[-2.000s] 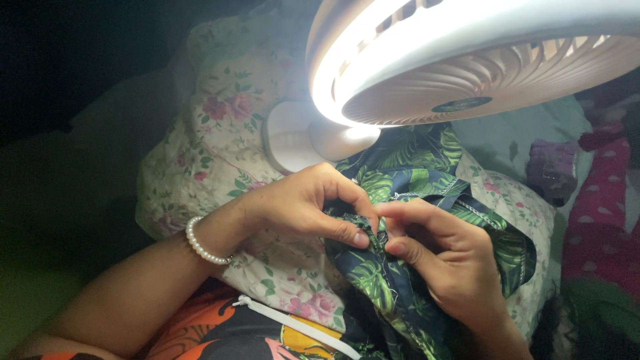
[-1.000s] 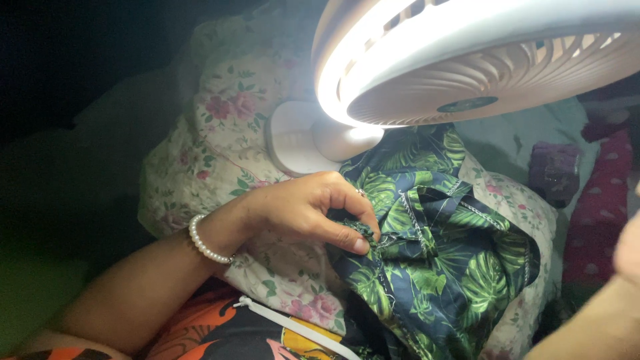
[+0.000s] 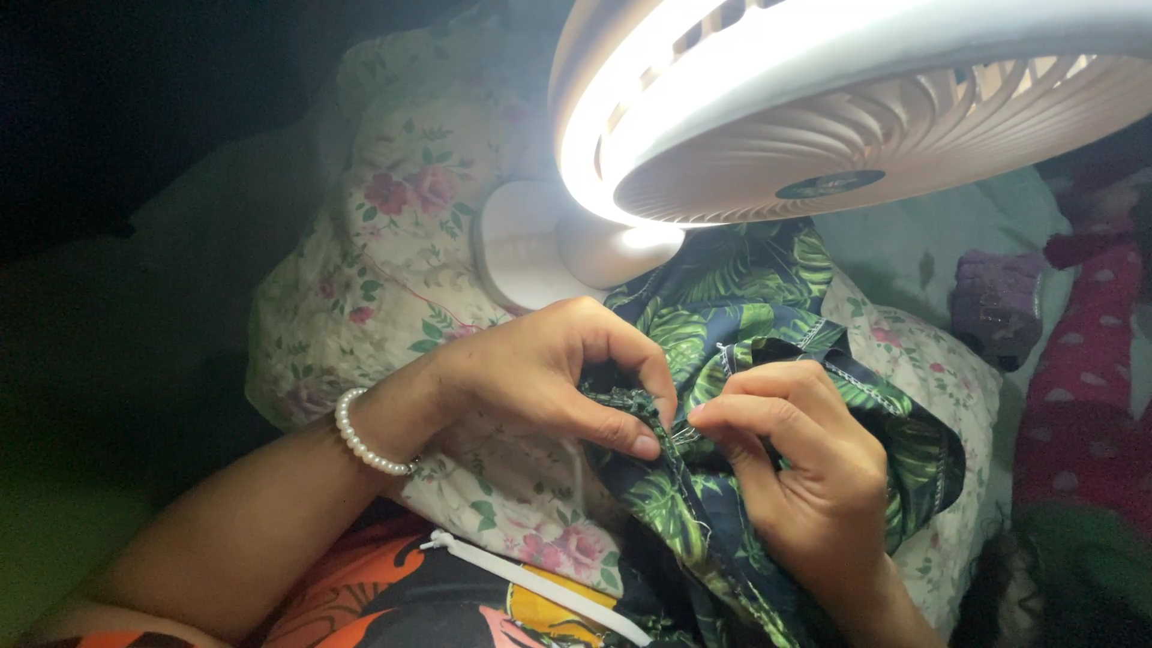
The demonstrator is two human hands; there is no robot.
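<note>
My left hand (image 3: 576, 378), with a white bead bracelet (image 3: 360, 441) at the wrist, pinches a gathered seam edge of a dark leaf-print cloth (image 3: 666, 513) between thumb and forefinger. Just right of it, my right hand (image 3: 801, 450) has thumb and forefinger closed together close to the same edge. A thin light strand, thread or needle, shows by its fingertips; which one I cannot tell. Pale stitching runs along the cloth's edges. The cloth lies over a floral pillow or cushion (image 3: 405, 234) in front of me.
A lit white fan (image 3: 747, 171) hangs over the upper right, its base (image 3: 526, 252) standing on the floral fabric. On the right lie a purple bundle (image 3: 997, 301) and a pink cloth with light spots (image 3: 1080, 387). A white drawstring (image 3: 540, 585) crosses the clothing on my lap.
My right hand was at the cloth, then away at the lower right edge of the view, and is now back beside my left hand. My left hand has kept its pinch on the cloth.
</note>
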